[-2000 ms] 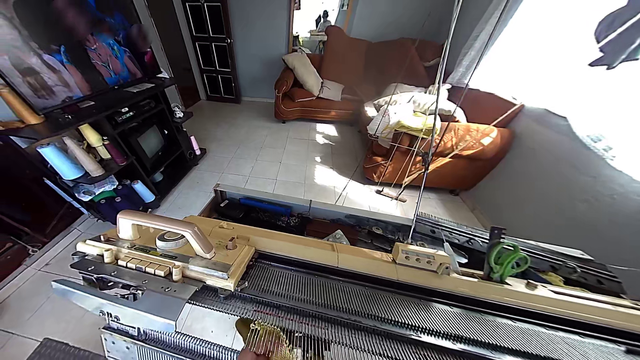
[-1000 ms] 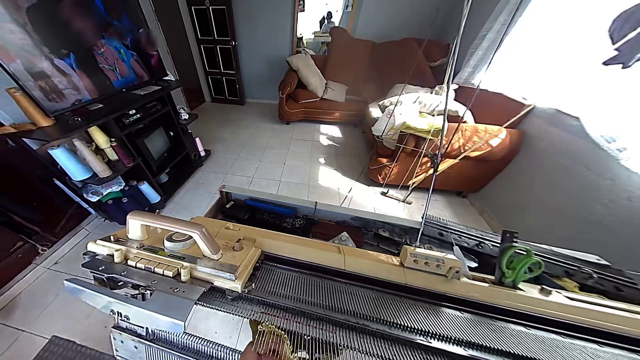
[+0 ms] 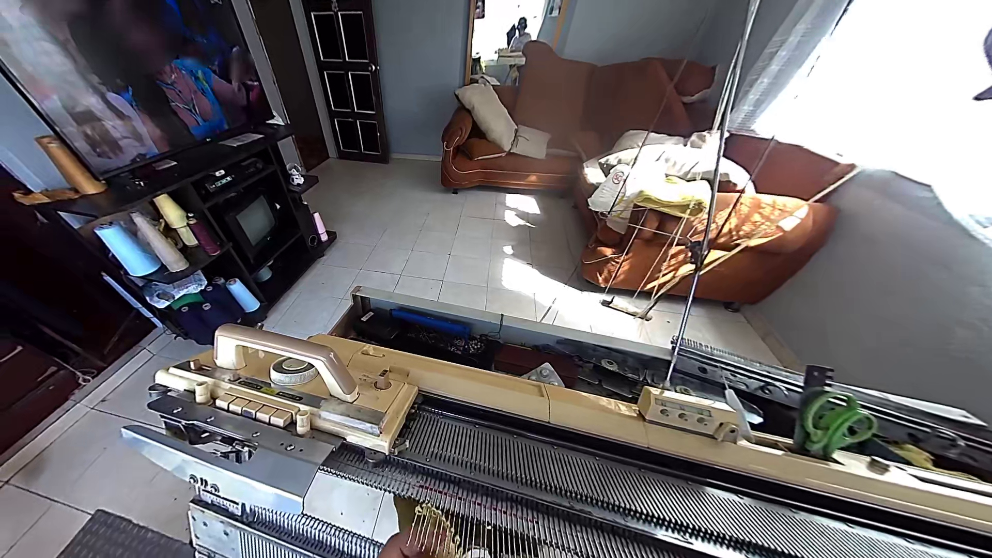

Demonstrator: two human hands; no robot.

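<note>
Only part of one hand shows, at the bottom edge; by its place it looks like my left hand (image 3: pixel 409 545). Its fingers touch the yellow knitted piece (image 3: pixel 431 527), whose open loops spread beside them, below the needle bed (image 3: pixel 496 457) of a knitting machine. Most of the hand is cut off, so its grip is unclear. My right hand is out of view. On the bed's left end sits the beige knitting carriage (image 3: pixel 310 387) with its handle up, joined to a metal front arm (image 3: pixel 225 465). A lower ribber bed (image 3: pixel 310 531) lies in front.
Behind the bed runs an open tray (image 3: pixel 496 310) with tools and a blue object. A yarn tension rod (image 3: pixel 707 225) rises from a beige holder (image 3: pixel 686 411). Green coiled material (image 3: pixel 837 425) sits at right. Yarn cones (image 3: pixel 128 248) stand on the shelf; orange sofas (image 3: pixel 558 101) are beyond.
The hand and the yellow knitted piece stay low in the view beneath the needle bed. The carriage keeps its place at the left end. The view has shifted slightly.
</note>
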